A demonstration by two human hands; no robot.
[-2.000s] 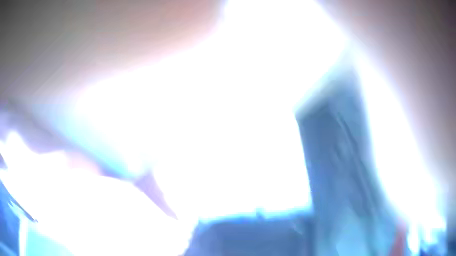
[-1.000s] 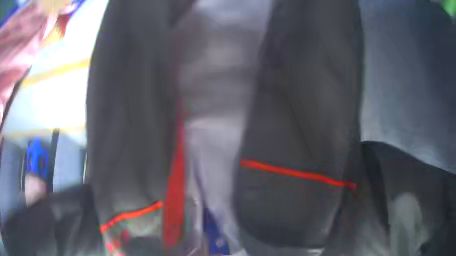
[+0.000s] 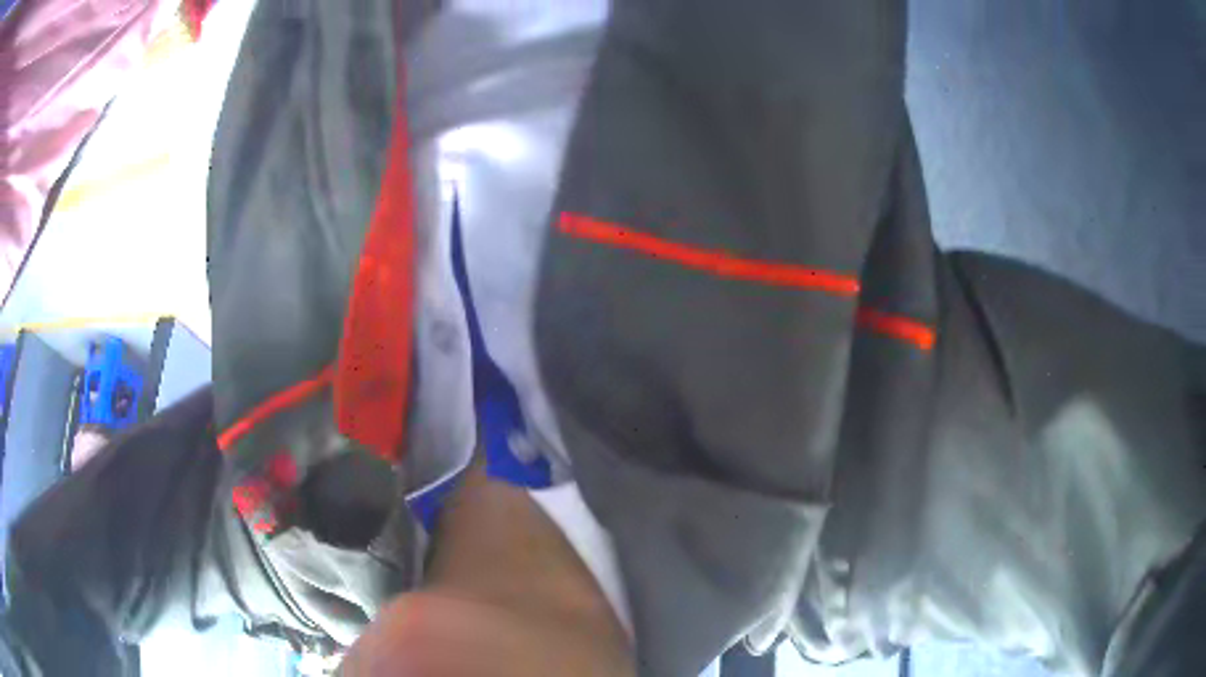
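Neither of my hands can be seen. A grey jacket (image 3: 714, 370) with red stripes fills most of the view. It hangs open over a white shirt (image 3: 443, 318), with a red strip (image 3: 377, 318) along one edge and a blue patch (image 3: 509, 423) at the collar. Blurred bare skin (image 3: 489, 582), apparently a neck and chin, shows at the bottom centre, so the body appears upside down. I cannot tell for certain whose body it is. No tool or work piece is visible in a hand.
A pink garment (image 3: 73, 86) is at the upper left, beside a bright white surface (image 3: 146, 218) with yellowish lines. A blue object (image 3: 110, 384) sits within a grey frame at the left. A blue-grey surface (image 3: 1058, 146) is at the upper right.
The overexposed white glare of the earliest frame has given way to the jacket. Since one second ago the jacket has shifted up and left in view, and the skin has appeared at the bottom.
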